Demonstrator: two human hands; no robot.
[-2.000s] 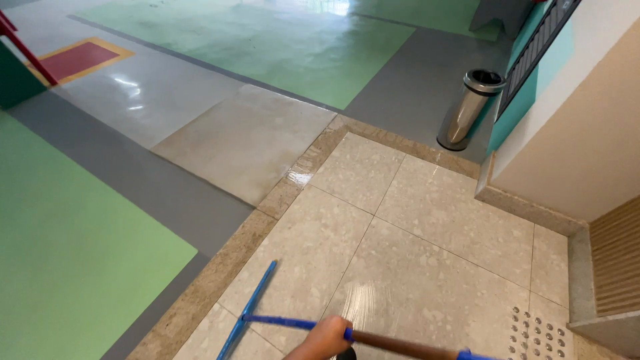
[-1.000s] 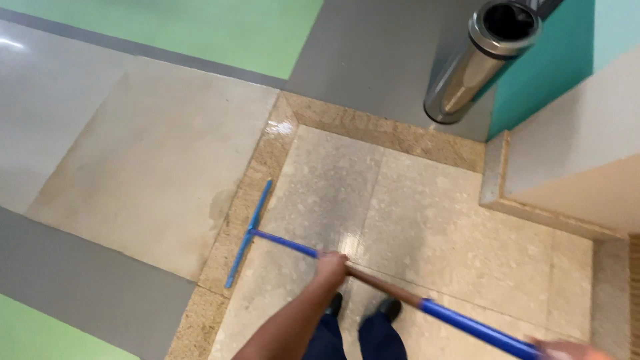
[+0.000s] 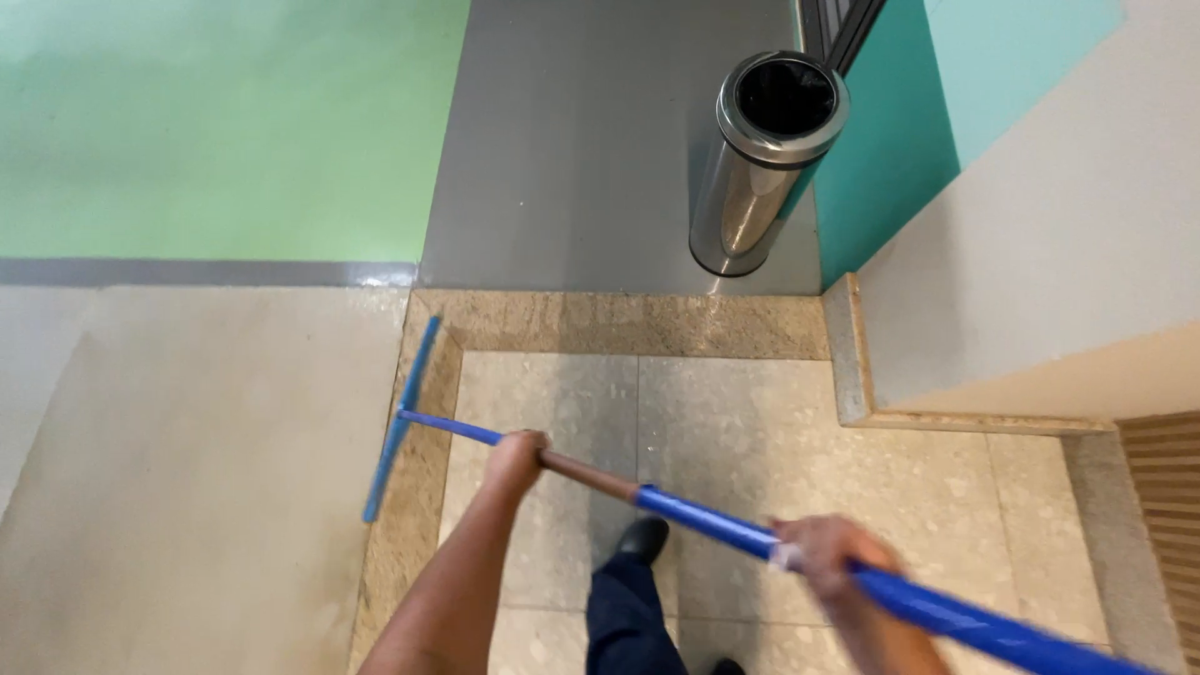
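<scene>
A blue floor squeegee (image 3: 401, 412) lies with its long head across the brown stone border, at the left of the tiled floor. Its pole (image 3: 712, 525), blue with a brown stretch in the middle, slants down to the lower right. My left hand (image 3: 518, 459) is closed around the pole just before the brown stretch, nearer the head. Farther up, my right hand (image 3: 830, 553) grips the thick blue part; it is slightly blurred.
A steel waste bin (image 3: 764, 159) with an open top stands on the grey floor beyond the border. The wall corner with its stone skirting (image 3: 855, 356) juts in at the right. My dark shoe (image 3: 644, 540) is on the tiles below the pole.
The squeegee head was on the pale tiles two seconds ago and now lies on the stone border. My right hand has come fully into view on the pole. The view has tilted down and turned.
</scene>
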